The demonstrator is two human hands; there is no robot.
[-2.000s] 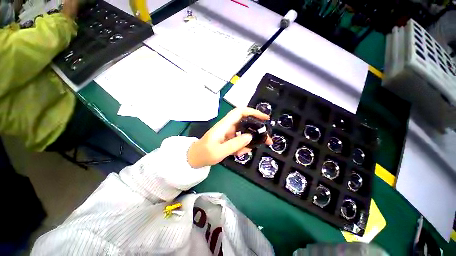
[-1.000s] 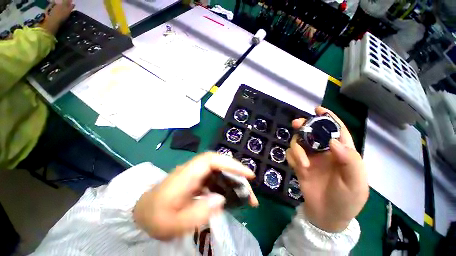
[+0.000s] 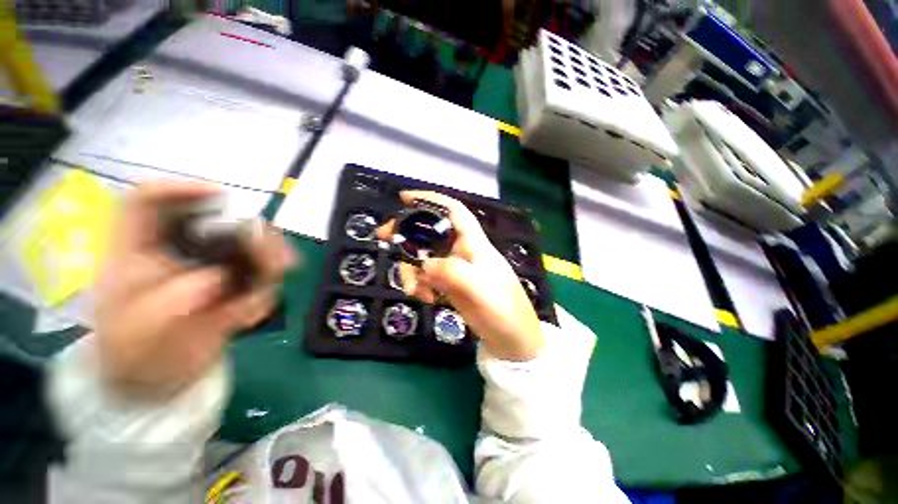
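My right hand [image 3: 473, 281] holds a watch head [image 3: 425, 232] with a dark glossy face and shiny rim between thumb and fingers, above the black watch tray [image 3: 330, 340]. My left hand [image 3: 182, 295] is blurred, at the left; its fingers are closed around a dark and silvery piece [image 3: 209, 241], its details smeared, likely another watch head. The tray lies on the green mat with watch heads in several square pockets, such as one at the front left [image 3: 347, 317]. My right hand hides part of the tray.
White sheets [image 3: 423, 143] lie behind the tray. A yellow paper [image 3: 71, 241] is at the left. White foam trays [image 3: 591, 118] stand at the back right, with another stack [image 3: 734, 162] beyond. A black loop-shaped item [image 3: 694, 374] lies on the right. Yellow tape [image 3: 561, 268] marks the mat.
The view has turned to the right, and the tray shows further left. My left hand is raised beside the tray with its piece. My right hand still holds its watch head, now over the tray.
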